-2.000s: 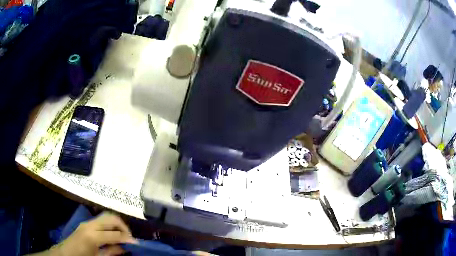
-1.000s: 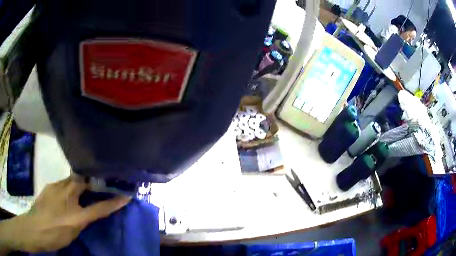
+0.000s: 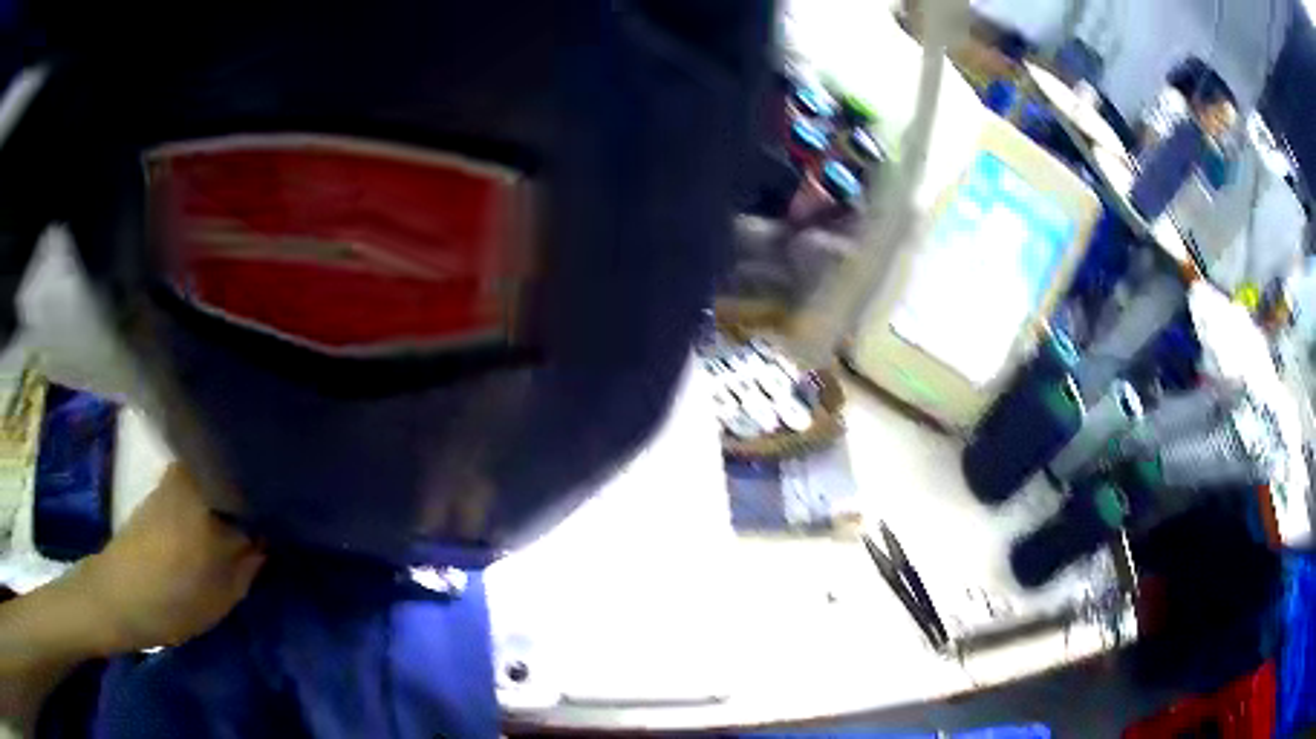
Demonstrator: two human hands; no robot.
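Note:
The dark sewing machine head (image 3: 433, 433) with its red badge fills the upper left, close and blurred. A navy blue garment piece (image 3: 332, 650) lies on the machine bed below it, its upper edge under the head. My left hand (image 3: 159, 570) is at the left on the cloth, its fingertips partly hidden behind the head, so its grip cannot be made out. A bit of shiny metal (image 3: 437, 579) shows at the cloth's upper edge. The needle is hidden. My right hand is not in view.
The phone (image 3: 72, 469) lies at the far left. Right of the head are a box of bobbins (image 3: 758, 390), the control panel (image 3: 981, 274), snips (image 3: 909, 585) and thread cones (image 3: 1025, 426). A red stool (image 3: 1212, 710) shows at the lower right. A person (image 3: 1191, 123) is in the far background.
Two seconds ago my left hand and the cloth were at the table's front edge; now they are at the machine. Since one second ago, the hand has moved slightly and its fingers are more hidden.

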